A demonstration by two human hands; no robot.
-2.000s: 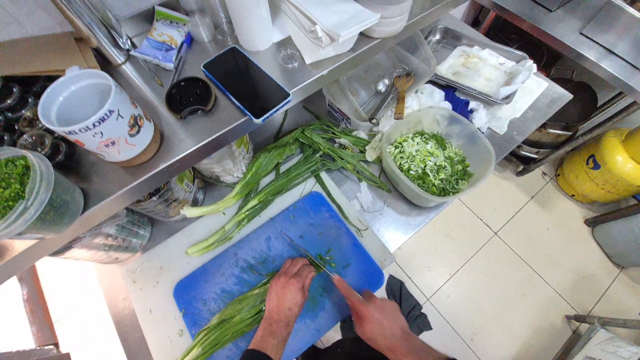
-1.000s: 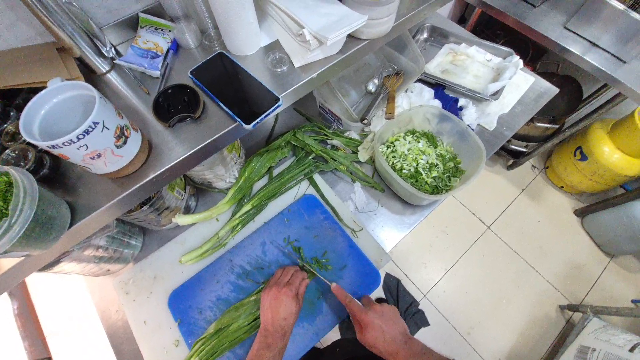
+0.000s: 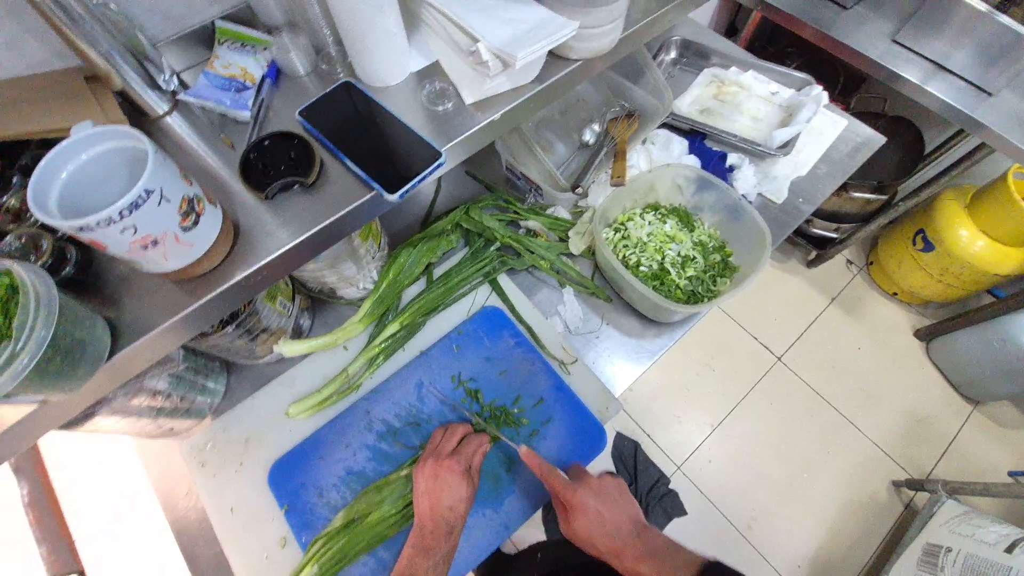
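Observation:
My left hand (image 3: 450,472) presses a bunch of green onions (image 3: 364,512) onto the blue cutting board (image 3: 512,352). In my right hand (image 3: 588,508) is a knife (image 3: 498,433), its blade against the cut end of the bunch, beside my left fingertips; the handle is hidden in my grip. Chopped green pieces (image 3: 500,412) lie just beyond the blade. The blue board rests on a larger white board (image 3: 232,472). More whole green onions (image 3: 400,320) lie across the boards' far side. A translucent plastic tub (image 3: 680,308) at the right holds sliced green onion.
Above the boards runs a steel shelf (image 3: 320,216) with a smartphone (image 3: 370,138), a white bucket (image 3: 128,196) and a small black dish (image 3: 280,162). Behind the tub are a clear bin with utensils and a steel tray (image 3: 688,56). A yellow gas cylinder (image 3: 944,240) stands at the right.
More chopped green pieces lie beyond the knife than two seconds ago. Both hands remain close together at the cut end of the bunch.

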